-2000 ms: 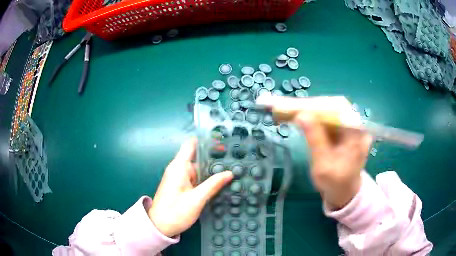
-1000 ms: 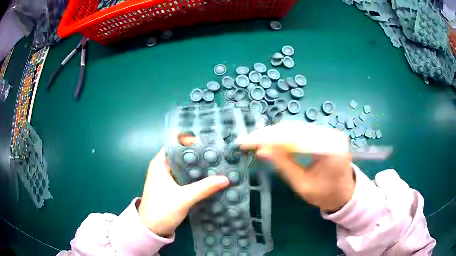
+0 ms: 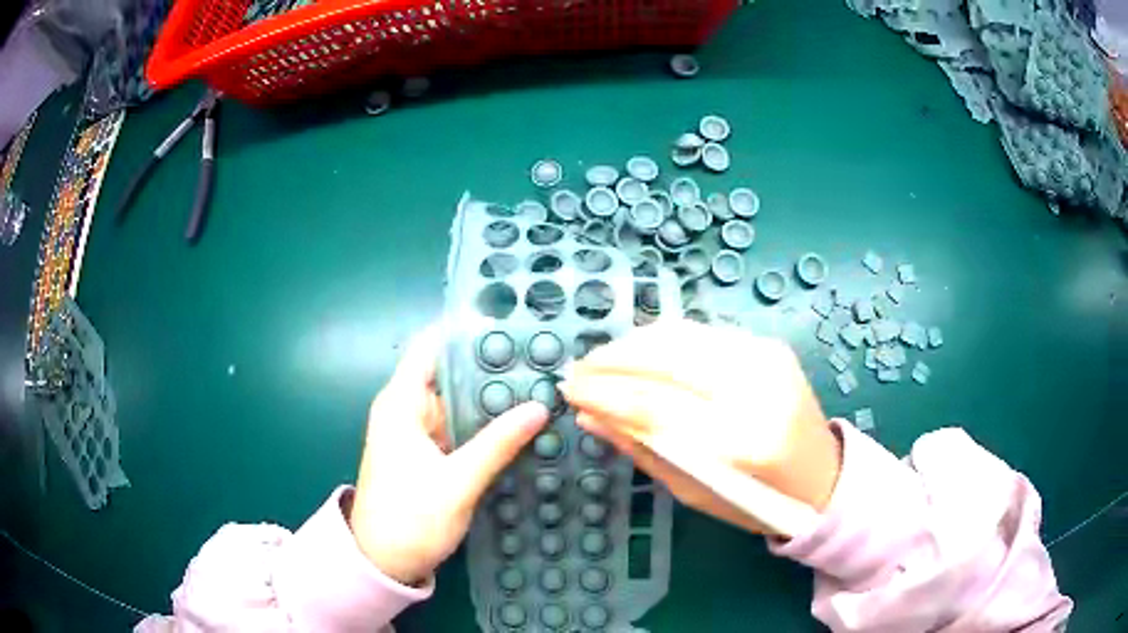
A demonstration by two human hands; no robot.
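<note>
The moulded rubber sheet point(image 3: 548, 509) hangs lengthwise toward me, with open round holes at its far end and raised domes below. My left hand point(image 3: 433, 476) grips its left side, thumb on top among the domes. My right hand point(image 3: 711, 414) is over the sheet's right side, fingertips at the domes just below the holes. It holds the pen-like tool point(image 3: 750, 492), whose white barrel shows under the palm; its tip is hidden. Loose rubber caps point(image 3: 646, 214) lie heaped beyond the sheet. Small square rubber pieces point(image 3: 887, 331) lie scattered to the right.
A red plastic basket point(image 3: 445, 52) stands at the top. Pliers point(image 3: 204, 167) lie at upper left. A waste web point(image 3: 87, 414) and a patterned strip point(image 3: 62, 247) lie at the left edge. Bumpy grey sheets point(image 3: 1051, 111) are piled at top right.
The sheet's far end now stands flatter and clearer, its holes in view. My right hand has moved in over the sheet, and the tool has swung from pointing out right to lying under the palm.
</note>
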